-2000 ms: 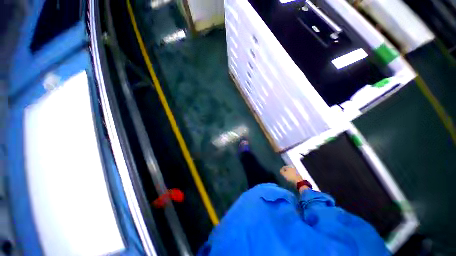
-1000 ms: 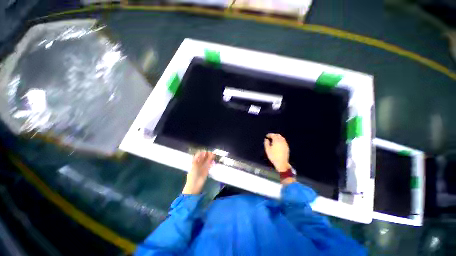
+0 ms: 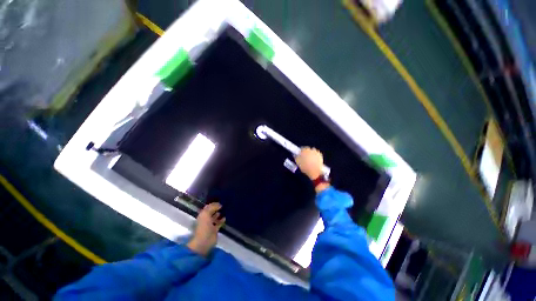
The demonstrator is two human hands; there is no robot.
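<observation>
A large glossy black panel (image 3: 235, 176) lies in a thick white foam box (image 3: 129, 203) with green pads at its corners and reflects ceiling lights. A white suction lifter (image 3: 281, 140) sits on the panel near its middle. My right hand (image 3: 310, 163), with a red band at the wrist, is closed around the lower right part of the lifter. My left hand (image 3: 207, 227) is at the near edge of the panel, fingers partly spread and apparently empty; its contact with the edge is unclear.
Crinkled clear film (image 3: 53, 53) covers something at the upper left. Yellow floor lines (image 3: 411, 82) run on the green floor at both sides. A long dark structure with blue parts stands at the upper right. Blurred equipment is at the lower right.
The view has turned and come closer to the foam box. My right hand has moved from over the bare panel onto the suction lifter. My left hand stays by the near edge.
</observation>
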